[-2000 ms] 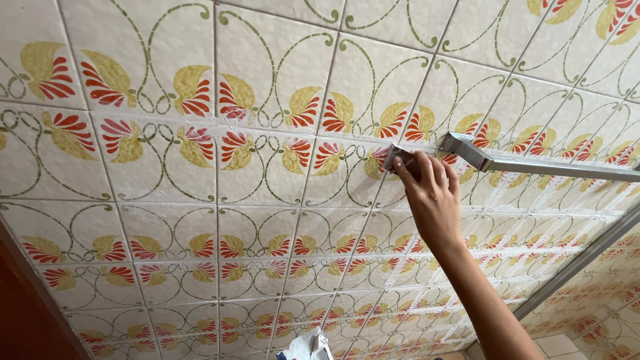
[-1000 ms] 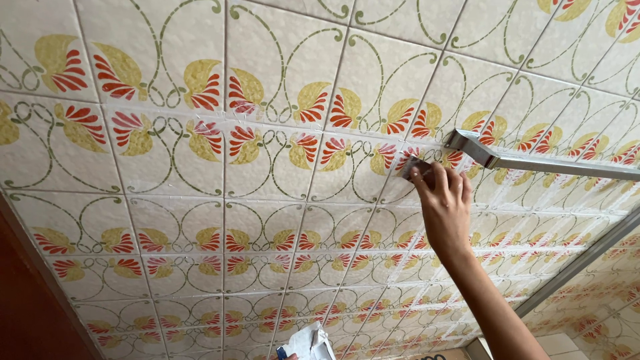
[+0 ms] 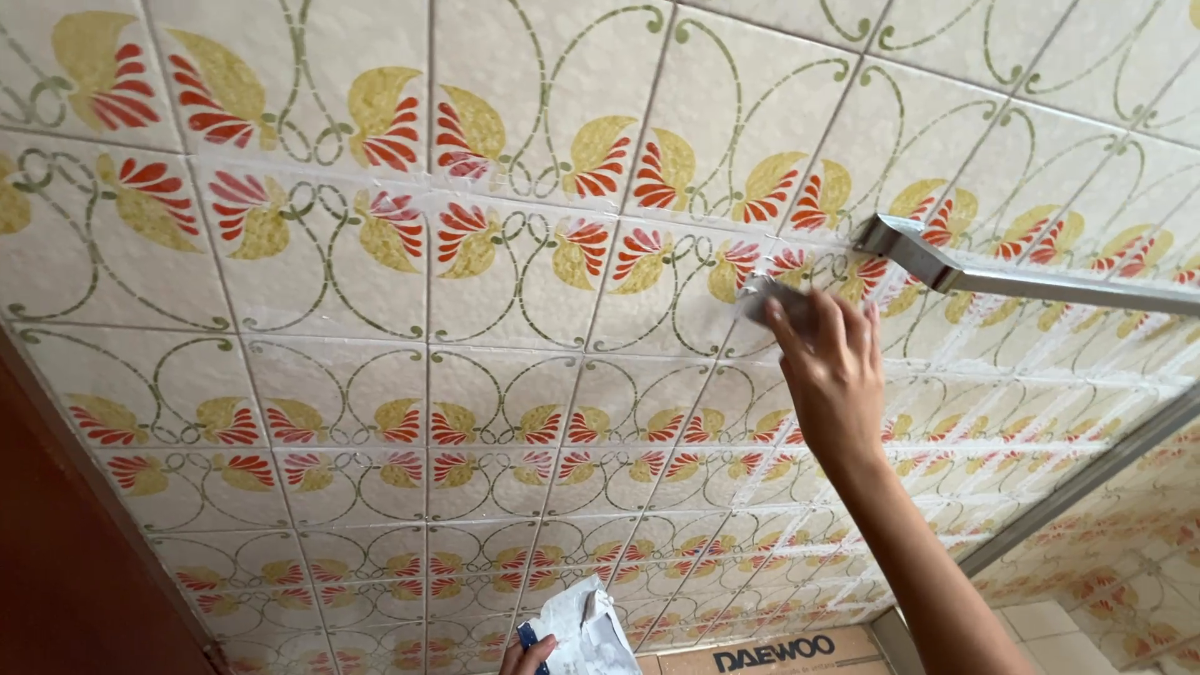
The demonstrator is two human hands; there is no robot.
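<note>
My right hand [image 3: 830, 370] reaches up to a wall of patterned ceramic tiles [image 3: 506, 309] and grips a small dark flat spreader [image 3: 783, 305], blurred, pressed on a grout joint where tile corners meet. White paste lies around its edge and smears along the horizontal joint to the left. At the bottom edge my left hand [image 3: 527, 654], only partly in view, holds a crumpled white packet [image 3: 586, 626] smeared with paste, along with a dark blue strip-like thing [image 3: 530, 642] whose kind I cannot tell.
A metal rail [image 3: 1059, 286] with a bent end stands out from the wall just right of my right hand. A metal frame [image 3: 1092, 478] runs diagonally at the right. Below is a Daewoo cardboard box [image 3: 778, 653]. Dark red wood [image 3: 66, 525] borders the left.
My right hand and the spreader stay near the same joint, having shifted slightly right and down along the tiles from the first frame. More of the white packet and my left hand now shows.
</note>
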